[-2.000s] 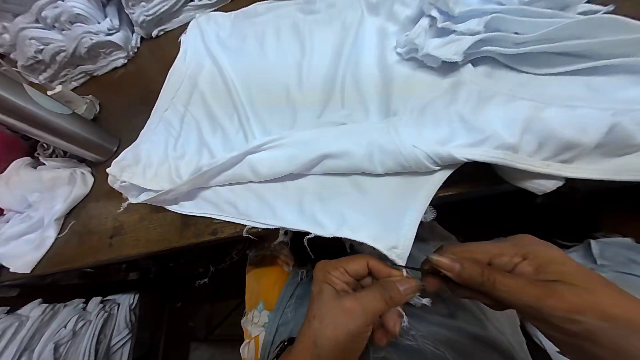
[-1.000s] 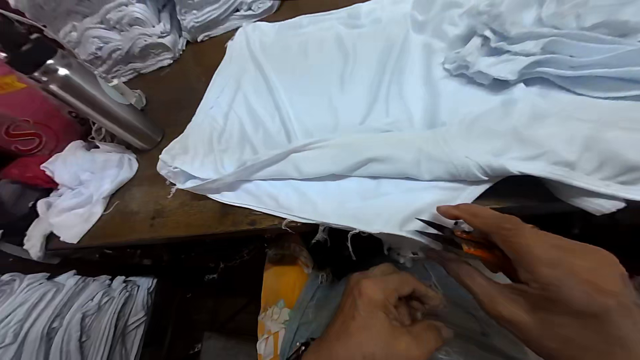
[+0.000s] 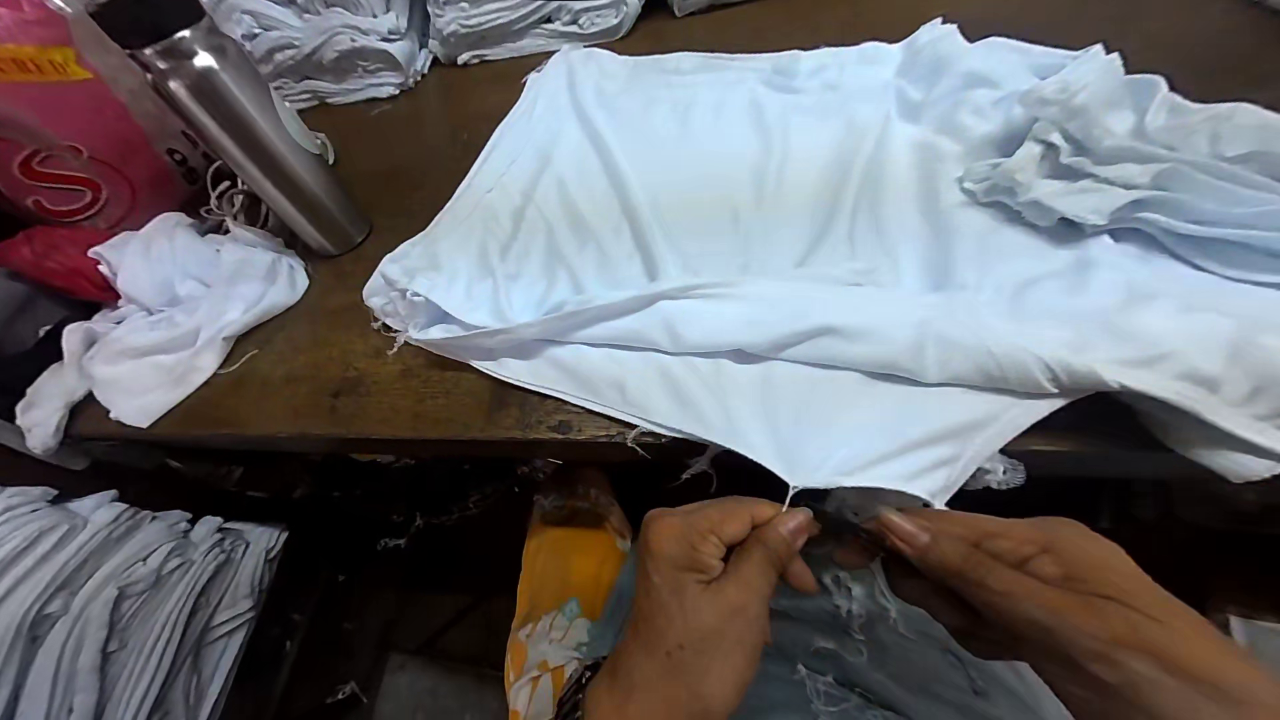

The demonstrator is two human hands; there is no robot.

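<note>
A white fabric garment (image 3: 740, 220) lies spread over the wooden table, its near edge hanging past the table's front. My left hand (image 3: 710, 590) pinches a white thread (image 3: 789, 497) at that hanging edge, and the thread pulls the cloth into a small point. Just to its right, my right hand (image 3: 1010, 590) holds small dark-bladed thread snips (image 3: 845, 520), mostly hidden by the fingers, with the blades near the thread. Whether the blades are apart is unclear. Below both hands, loose thread scraps lie on grey cloth over the lap.
A steel bottle (image 3: 265, 130) stands at the left beside a pink bag (image 3: 80, 130) and a crumpled white cloth (image 3: 170, 310). Stacked white pieces (image 3: 110, 600) sit lower left, with more bundles (image 3: 330, 50) behind. Bunched white fabric (image 3: 1130, 160) rests on the garment. The table's front edge (image 3: 500, 425) runs below.
One second ago the snips' blades and orange handle showed above my left hand; now my hands are close together at the garment's edge, with a thread held taut in my left fingers.
</note>
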